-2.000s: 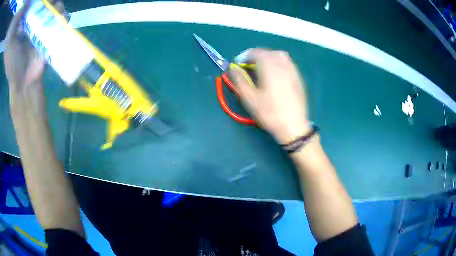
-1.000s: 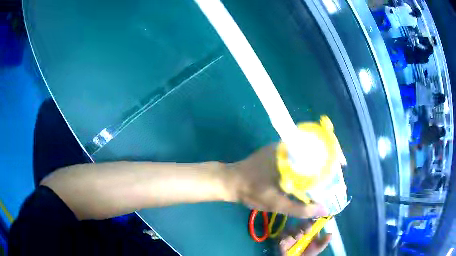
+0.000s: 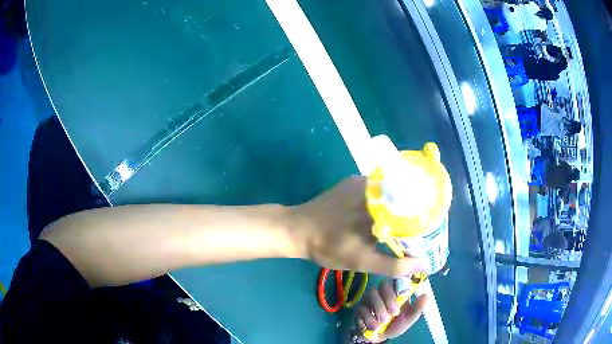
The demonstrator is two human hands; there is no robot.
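Note:
The caulking gun points up toward the camera, its yellow front ring [image 3: 439,188] around a bright, overexposed nozzle end. The white sealant cartridge [image 3: 436,248] with print shows just below the ring. My left hand [image 3: 339,232] grips the gun behind the ring, its fingers partly hidden by the gun. My right hand [image 3: 390,310], low in the picture, is closed around the yellow handle. The scissors [image 3: 323,292] lie on the green bench left of my right hand; their orange-red and yellow loops show, and the blades are not visible.
The green bench top [image 3: 221,148] has a white stripe [image 3: 322,74] and a seam with a shiny patch across it. A pale metal rail [image 3: 463,134] runs along the far side. Beyond it are several people and blue stools [image 3: 540,309], small and blurred.
Since two seconds ago, my right hand has let go of the scissors and taken the gun's handle. The gun has turned nozzle end toward the camera, and the view has swung round.

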